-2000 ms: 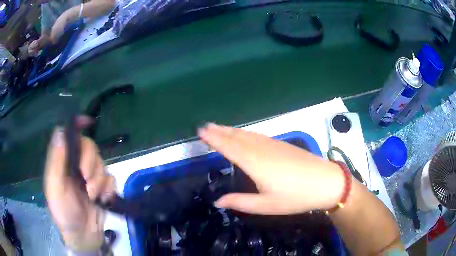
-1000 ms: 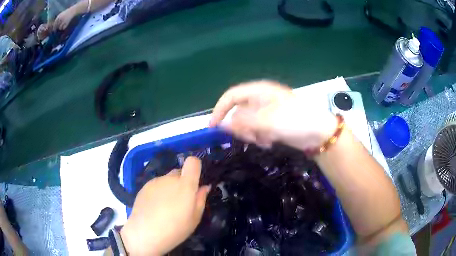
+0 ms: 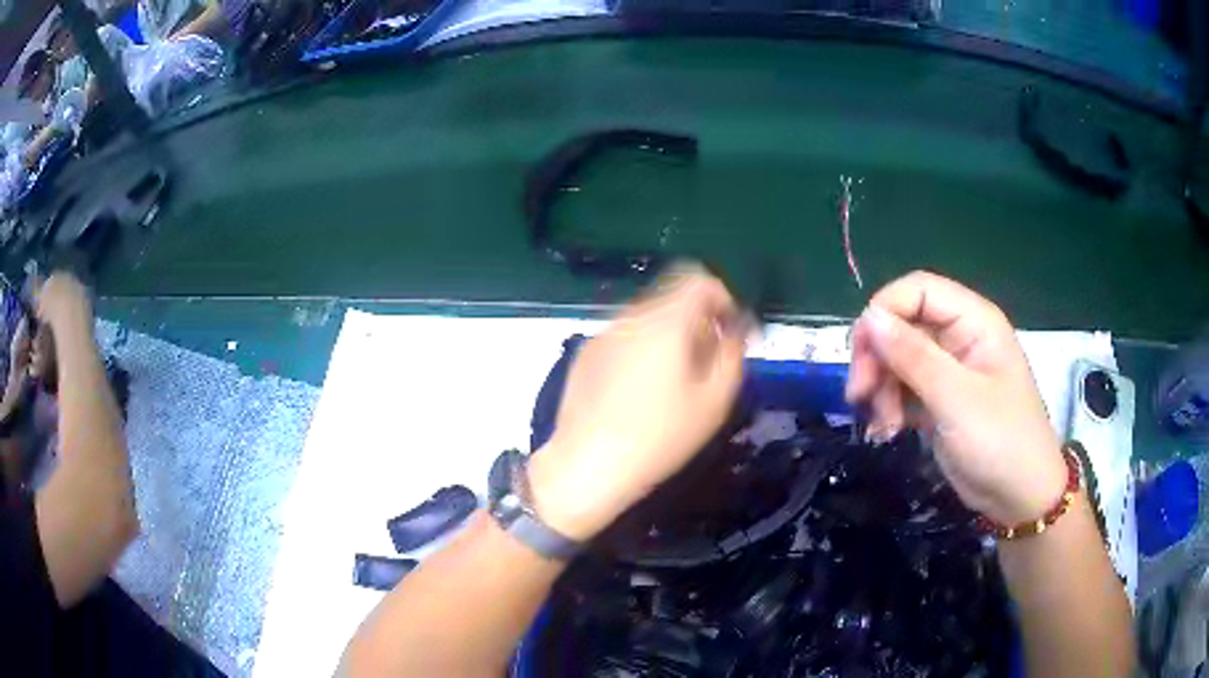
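My left hand (image 3: 650,404) is blurred over the back left of the blue parts tub (image 3: 796,384), fingers bent together; a dark blur is beside its fingertips. My right hand (image 3: 948,397) is over the tub's back right, thumb and fingertips close together; what they hold cannot be told. Thin reddish lead wires (image 3: 850,239) show just above its fingertips, against the belt. A black curved headband (image 3: 743,540) arcs over the tub, partly hidden by my left hand and wrist. Black plastic pieces (image 3: 849,596) fill the tub.
Two end housings (image 3: 432,518) lie on the white sheet (image 3: 332,450) at left. Black bands (image 3: 544,192) lie on the green conveyor belt (image 3: 411,199). A phone-like slab (image 3: 1100,404) and blue cap (image 3: 1168,510) are at right. Another person's arm (image 3: 86,450) is at left.
The view has swung, so the tub and sheet sit further right in it. My left hand has moved up from inside the tub to its back edge. The reddish wires now show above my right fingertips.
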